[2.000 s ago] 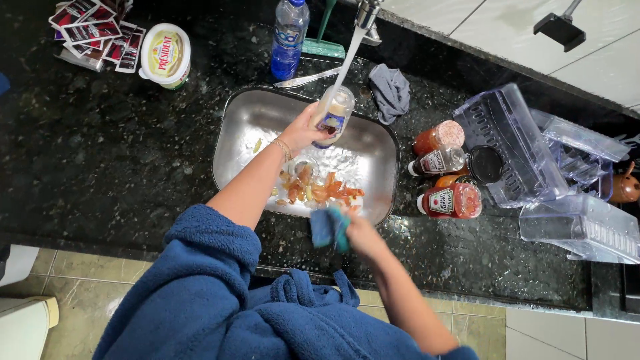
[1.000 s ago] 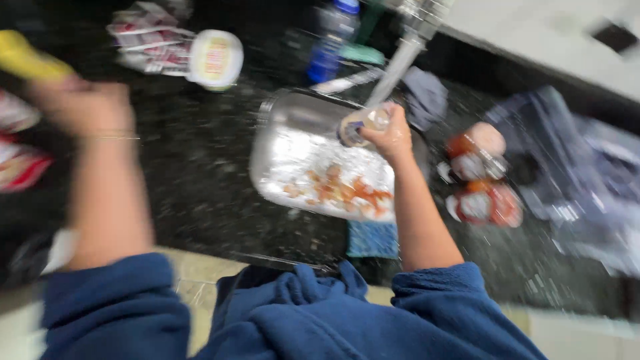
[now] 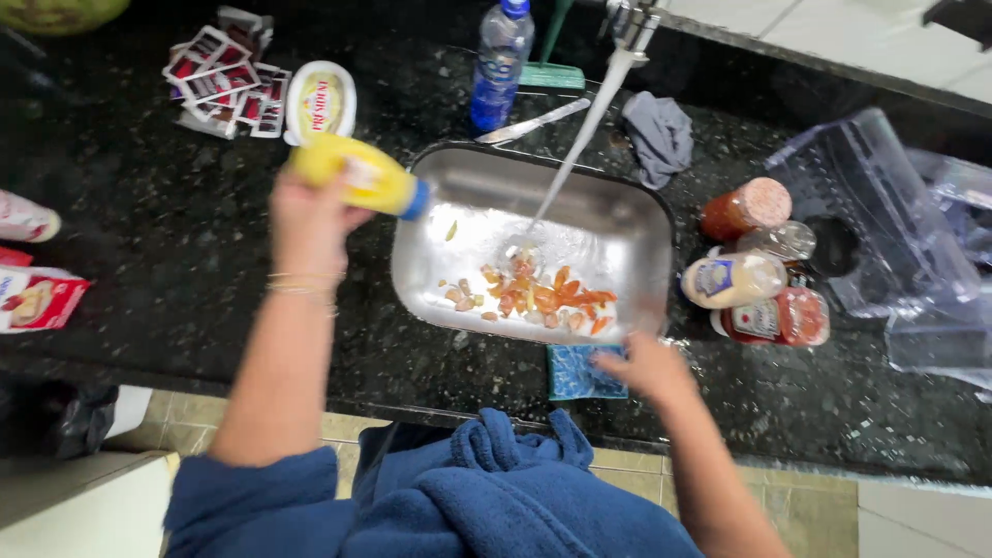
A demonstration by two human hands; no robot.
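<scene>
My left hand (image 3: 314, 213) grips a yellow squeeze bottle (image 3: 360, 174) with a blue cap, tilted over the left rim of the steel sink (image 3: 449, 174). At the sink's front right edge my right hand (image 3: 643, 364) reaches to a blue sponge (image 3: 577, 373) on the counter, fingertips at its right side; the hand is blurred. Water runs from the faucet (image 3: 639, 35) onto chopped food scraps (image 3: 546, 298) in the sink. Right of the sink, a mayonnaise bottle (image 3: 732, 279) lies beside a ketchup bottle (image 3: 775, 318) and a red jar (image 3: 745, 208).
Behind the sink are a blue detergent bottle (image 3: 500, 70), a knife (image 3: 535, 122), a green squeegee (image 3: 552, 75) and a grey cloth (image 3: 657, 138). Sachets (image 3: 225, 81) and a Président tub (image 3: 321, 105) stand back left, a red carton (image 3: 39, 298) far left, clear plastic bins (image 3: 876, 217) right.
The yellow bottle in my left hand has come from the far left to the sink. My right hand has let go of the pale bottle, which now lies with the others at the right.
</scene>
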